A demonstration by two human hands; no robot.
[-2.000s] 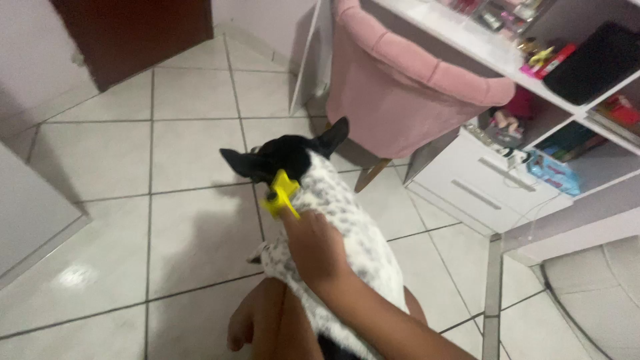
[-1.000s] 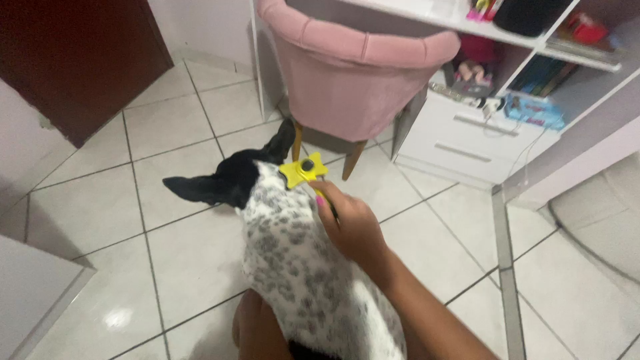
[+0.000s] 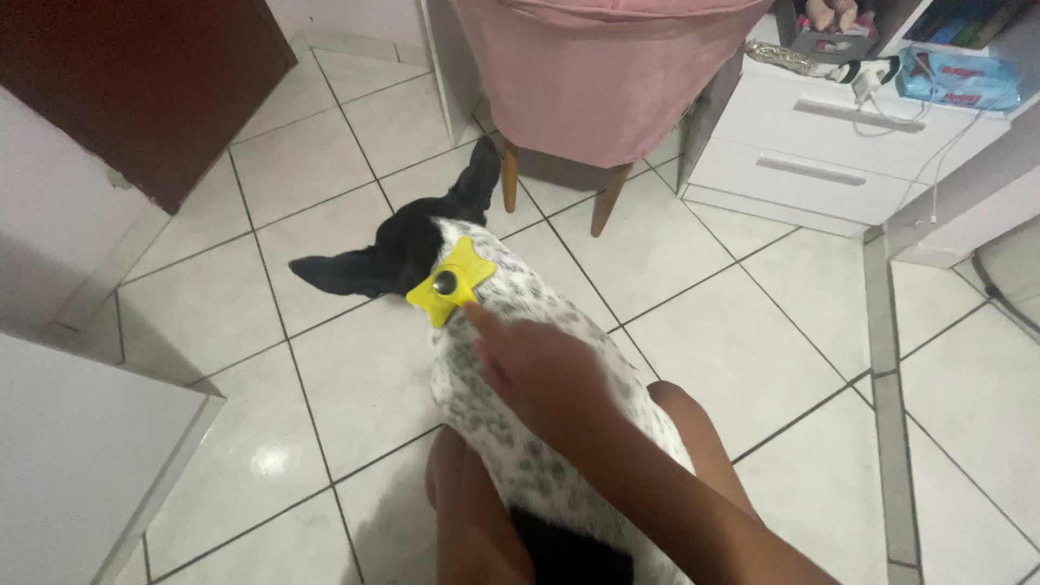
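Note:
A dog (image 3: 520,406) with a black head, upright black ears and a white coat flecked with grey stands between my bare knees, facing away from me. My right hand (image 3: 540,366), slightly blurred, reaches in from the lower right and is closed round the handle of a yellow star-shaped pet brush (image 3: 467,272). The brush head, with a round dark button on it, lies against the back of the dog's neck. The handle is mostly hidden under my fingers. My left hand is not in view.
A pink upholstered chair (image 3: 601,81) with wooden legs stands ahead of the dog. To its right is a white drawer unit (image 3: 812,146) bearing a blue wipes pack (image 3: 959,81) and cables. A brown door (image 3: 138,73) and a white panel (image 3: 89,455) are at left.
The brush has moved from near the dog's ear at first to the back of its neck, still in my right hand. The dog's head has turned somewhat. The view has shifted.

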